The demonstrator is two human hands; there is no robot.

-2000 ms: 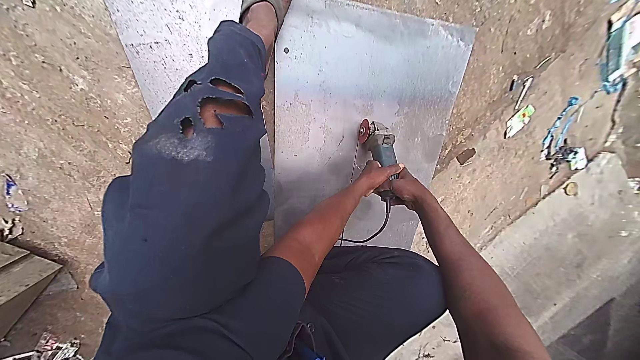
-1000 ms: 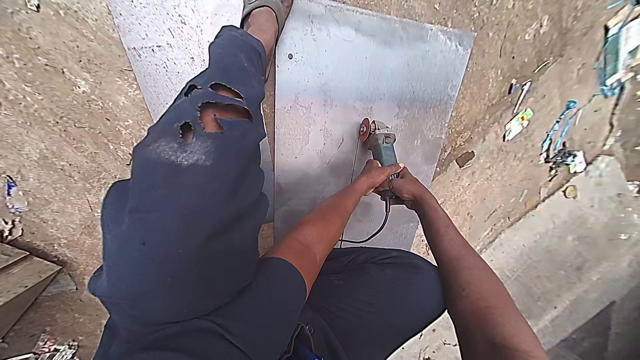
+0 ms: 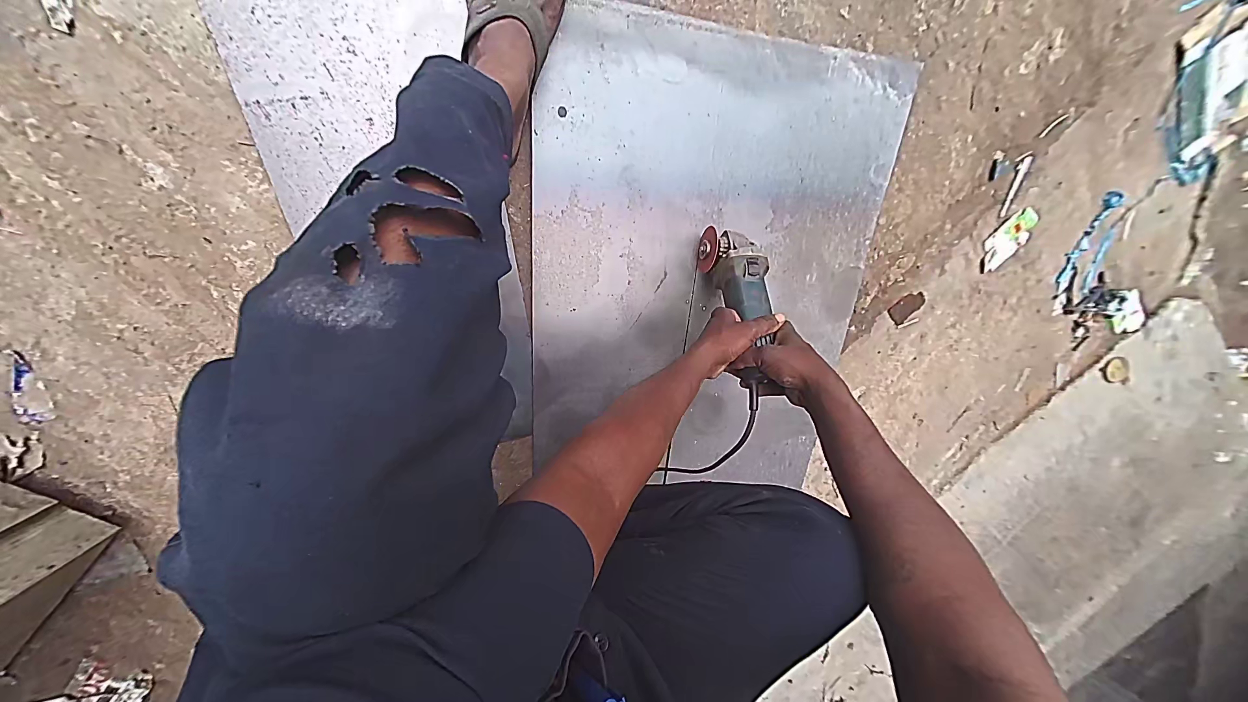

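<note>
An angle grinder (image 3: pixel 747 288) is held in both hands over a grey metal sheet (image 3: pixel 624 166) on the ground. My left hand (image 3: pixel 729 341) grips its body from the left, and my right hand (image 3: pixel 792 361) is wrapped round its rear part. The reddish cutting disc (image 3: pixel 708 250) stands upright at the upper end of a thin dark line that runs down the sheet. A black power cord (image 3: pixel 746 434) leaves the back of the tool and curves left under my left forearm. Whether the disc spins cannot be told.
A second, speckled sheet (image 3: pixel 312 88) lies at the left, partly under my leg. My sandalled foot (image 3: pixel 507 29) is at the sheets' adjoining edges. Blue cord (image 3: pixel 1087 249) and scraps litter the ground at right, near a concrete slab (image 3: pixel 1102 468). A wooden piece (image 3: pixel 44 556) lies at lower left.
</note>
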